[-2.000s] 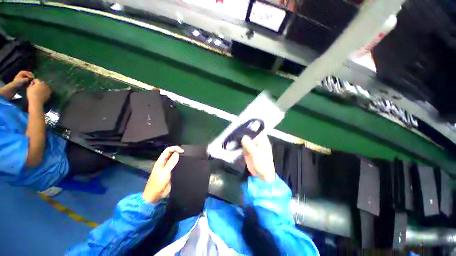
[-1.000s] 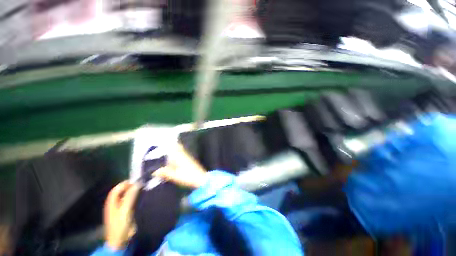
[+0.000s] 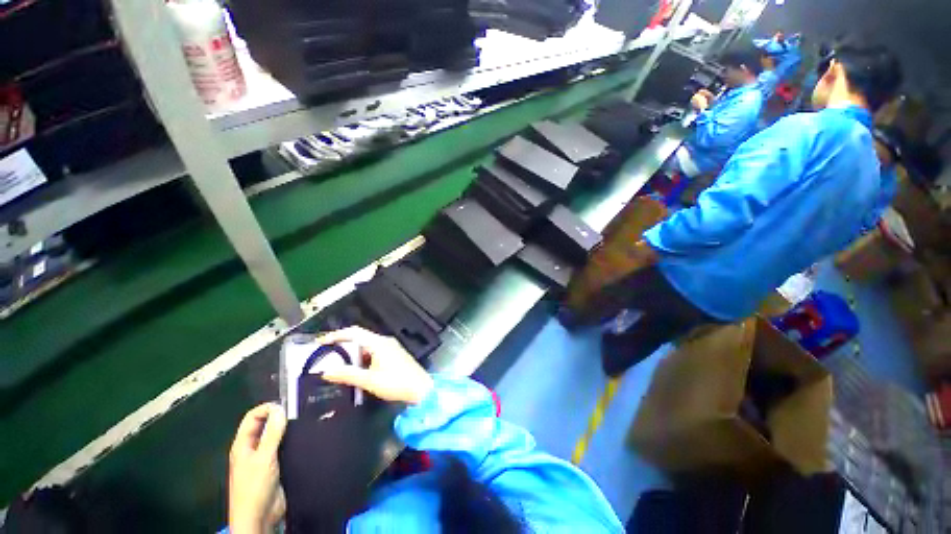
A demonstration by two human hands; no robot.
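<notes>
My left hand (image 3: 253,464) grips the left edge of a black box (image 3: 325,459) with a small pale logo, held in front of me at the lower left. My right hand (image 3: 378,365) holds a bagged coiled cable (image 3: 323,360), a white packet with a black oval ring, at the top end of the box. The packet's lower part is hidden at the box's end; I cannot tell if it is inside or behind. My right fingers lie over the packet's right side.
Stacked black boxes (image 3: 482,232) lie along the ledge beside the green conveyor (image 3: 136,302). A slanting post (image 3: 235,214) stands close beyond my hands. A person in a blue smock (image 3: 772,214) stands at right, near an open brown carton (image 3: 693,402). Others are farther back.
The view has swung right, showing the carton and people. The packet, earlier held apart from the black box, is now at its top end, lower and partly covered.
</notes>
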